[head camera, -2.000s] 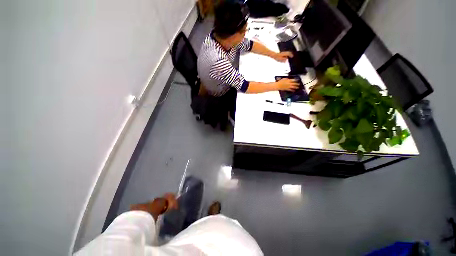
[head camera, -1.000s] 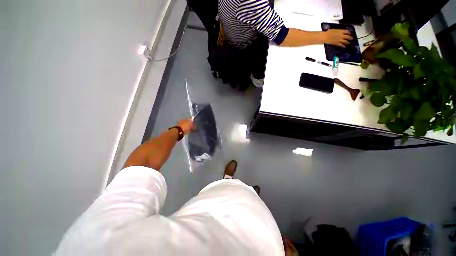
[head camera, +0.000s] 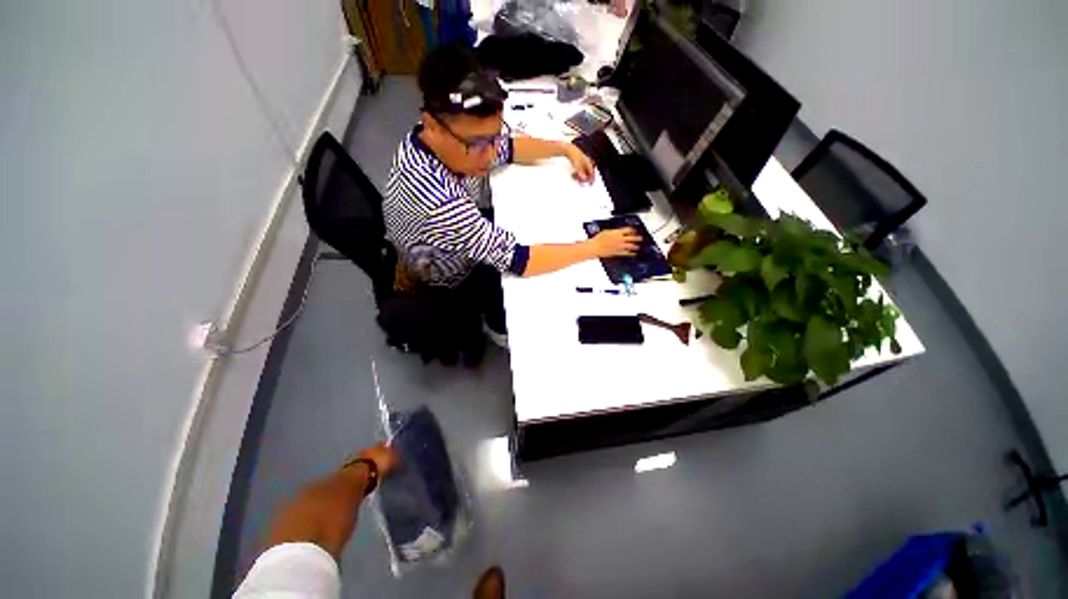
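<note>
My left hand (head camera: 378, 460), with a dark band on the wrist, is at the lower left. It grips the edge of a clear plastic bag with dark cloth inside, the bagged garment (head camera: 426, 477). The bag hangs upright over the grey floor, left of the desk's near end, with a white label low on it. The fingers are small and partly hidden against the bag. My right hand is not in view.
A person in a striped top (head camera: 439, 217) sits at the white desk (head camera: 545, 374), hands at keyboard and mouse pad. A black phone (head camera: 610, 329) and potted plant (head camera: 785, 293) are on the desk. A blue crate-like object (head camera: 908, 570) is at lower right.
The camera view has swung, bringing more of the desk and the seated person back into view than a second ago. My left hand still holds the bagged garment, now lower in the picture.
</note>
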